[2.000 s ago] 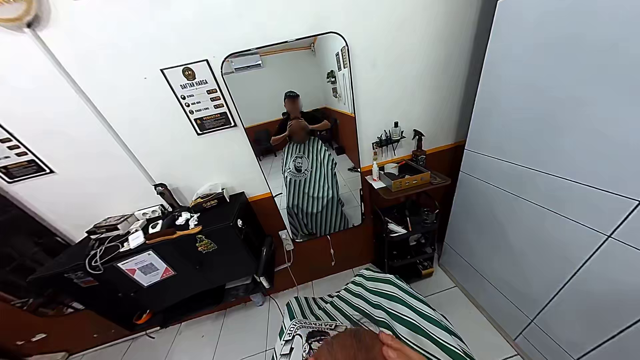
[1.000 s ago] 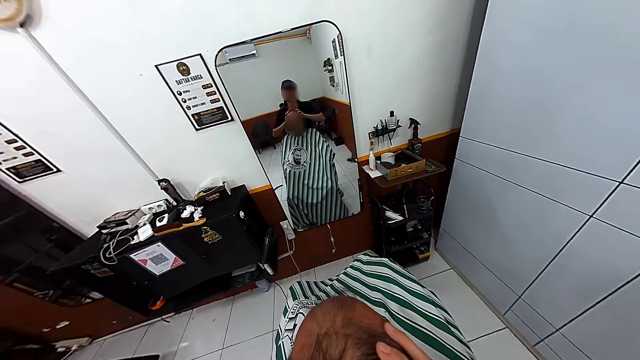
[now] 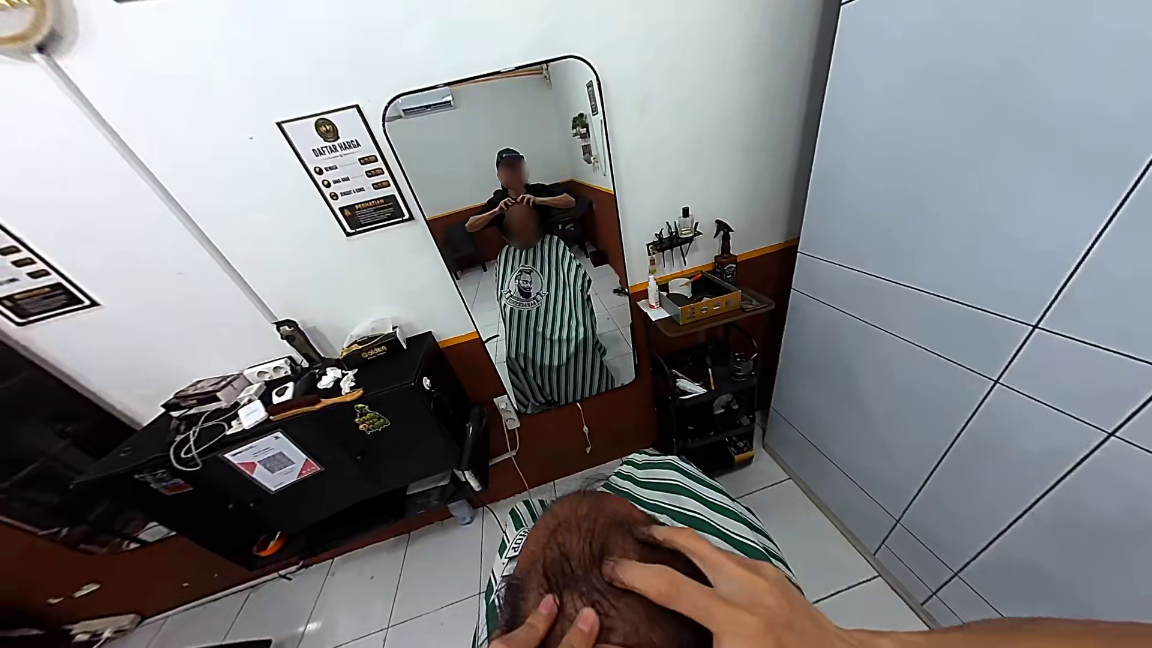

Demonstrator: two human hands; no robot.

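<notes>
The head of a seated person [image 3: 585, 549], with short, thin dark hair, is at the bottom centre. A green-and-white striped barber's cape [image 3: 711, 504] covers that person's body. My right hand [image 3: 720, 580] rests on the right side and top of the head, its fingers spread over the hair. Fingertips of my left hand [image 3: 558, 625] touch the hair at the bottom edge; the rest of that hand is out of view. I see no tool in either hand. The wall mirror [image 3: 540, 297] reflects the caped person from the front, with two hands on top of the head.
A black cabinet [image 3: 360, 450] at the left bears cables, a wooden-handled brush [image 3: 315, 405], a hair clipper [image 3: 297, 340] and a tissue box [image 3: 373, 346]. Right of the mirror, a black trolley [image 3: 711, 396] stands below a shelf with a spray bottle [image 3: 724, 256] and an open box [image 3: 706, 301]. Grey panels rise at the right.
More of the seated person's head and of my right hand shows than in the earlier frames. Fingertips of my left hand have come into view at the bottom. The view has shifted.
</notes>
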